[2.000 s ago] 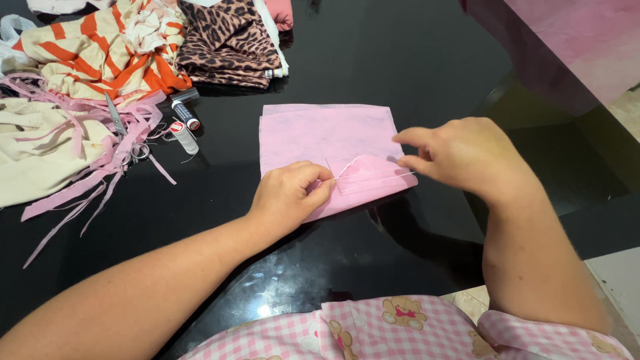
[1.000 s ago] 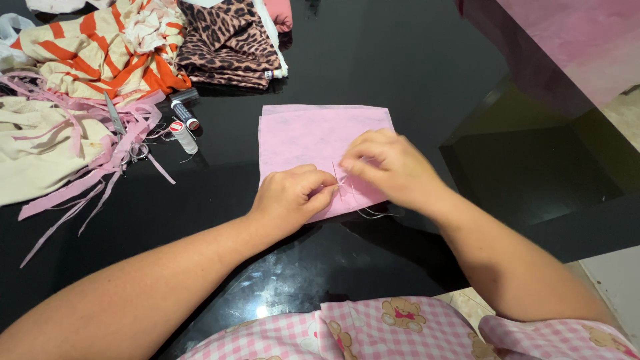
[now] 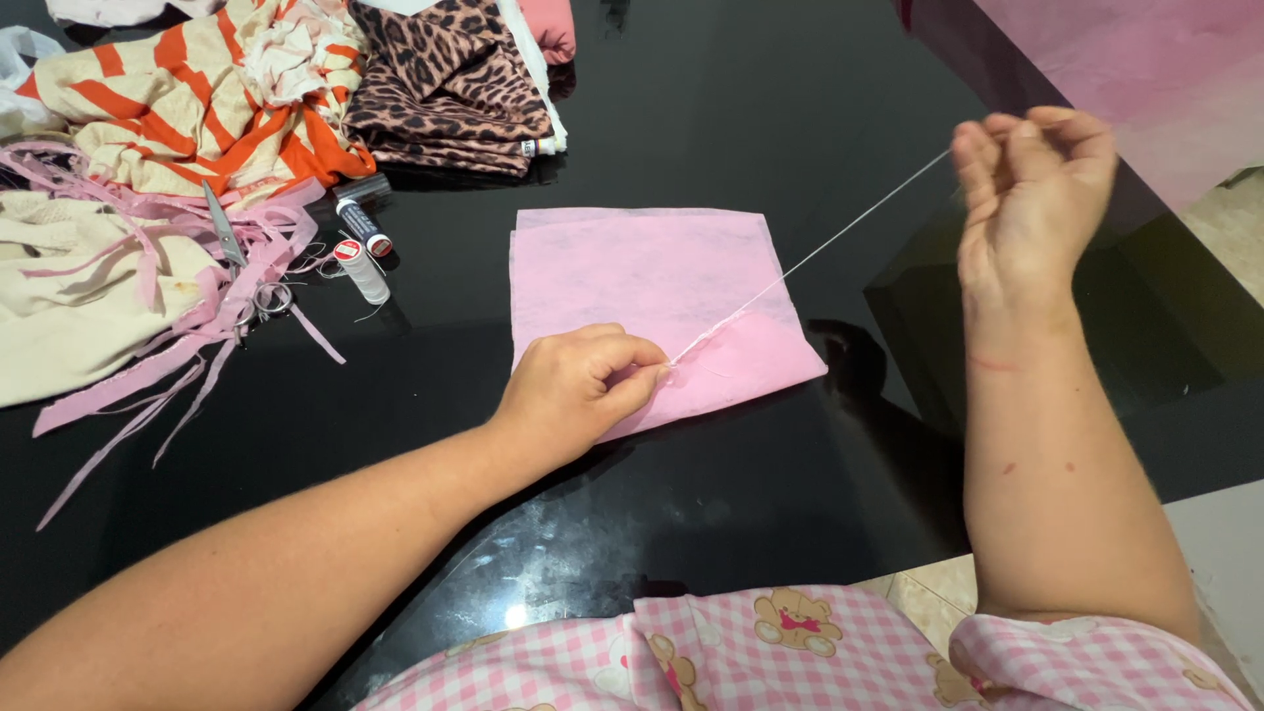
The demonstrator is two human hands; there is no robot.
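A folded piece of pink fabric (image 3: 642,267) lies on the glossy black table. My left hand (image 3: 583,390) pinches the fabric's near edge between thumb and forefinger. From that pinch a white thread (image 3: 839,232) runs taut up and to the right. Its far end is between the fingers of my right hand (image 3: 1037,188), raised well off the fabric with the palm side showing. Whether a needle is in those fingers cannot be seen.
To the left lie a white thread spool (image 3: 361,272), a dark spool (image 3: 364,227), scissors (image 3: 225,225) among pink fabric strips (image 3: 128,390), and cream cloth (image 3: 89,296). Behind are orange-striped cloth (image 3: 168,99) and folded leopard-print fabric (image 3: 444,89).
My right hand has moved from close over the pink fabric up and to the right, and the thread is now stretched tight. My left hand keeps its pinch at the near edge.
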